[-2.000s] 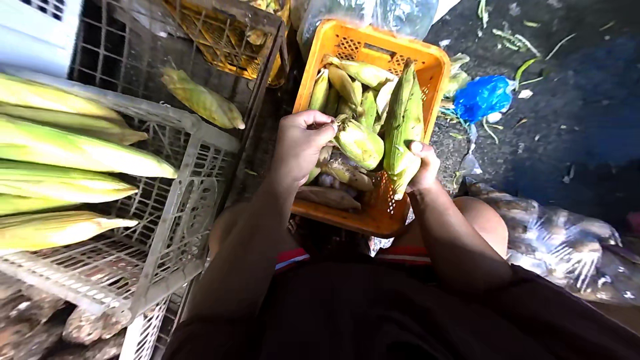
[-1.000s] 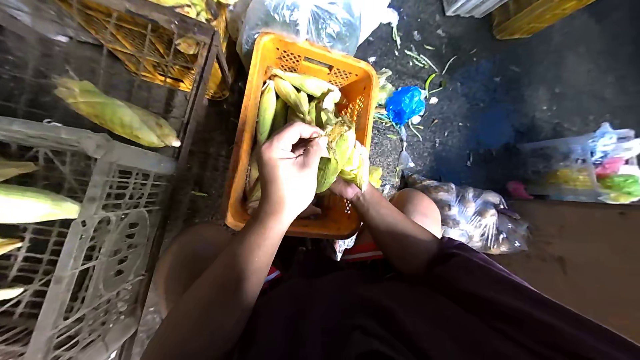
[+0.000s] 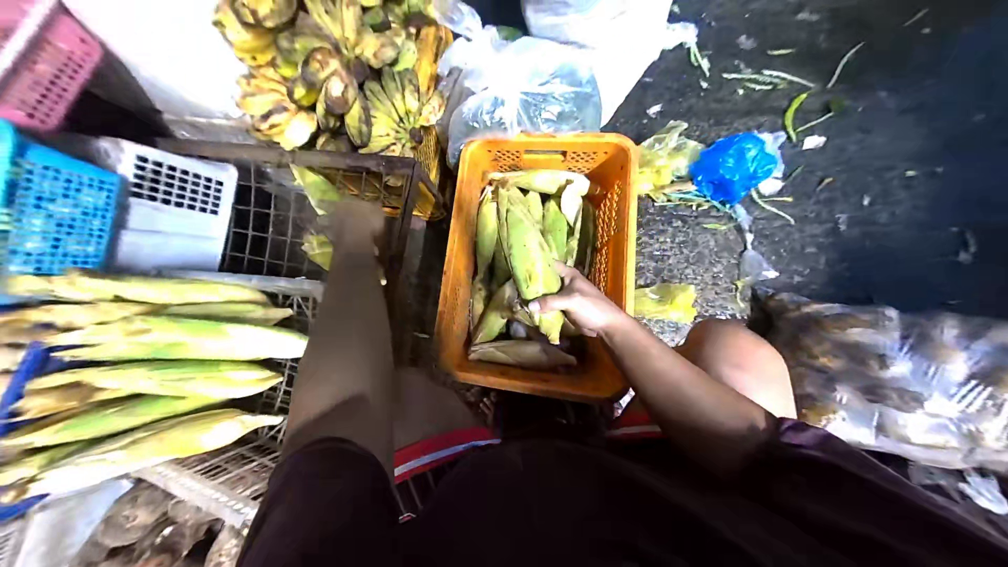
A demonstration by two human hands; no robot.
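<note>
Husked-on ears of corn fill much of an orange plastic crate (image 3: 450, 315) between my knees. My right hand (image 3: 581, 303) grips the lower end of a green ear of corn (image 3: 526, 246) lying on top of the others in the crate. My left hand (image 3: 354, 224), blurred, is over the dark wire crate (image 3: 411, 228) to the left. Pale green husk or an ear of corn (image 3: 316, 189) shows beside and behind that hand; whether the fingers hold it I cannot tell.
On the left, several ears of corn (image 3: 189, 339) rest on a grey plastic crate (image 3: 228, 472). Bananas (image 3: 339, 71) and a clear plastic bag (image 3: 528, 87) are beyond the crates. A blue plastic bag (image 3: 734, 167) and filled clear bags (image 3: 890, 378) lie on the right.
My left hand has moved left from the orange crate to the wire crate. My right hand stays at the orange crate, now on a green ear. The view has shifted left.
</note>
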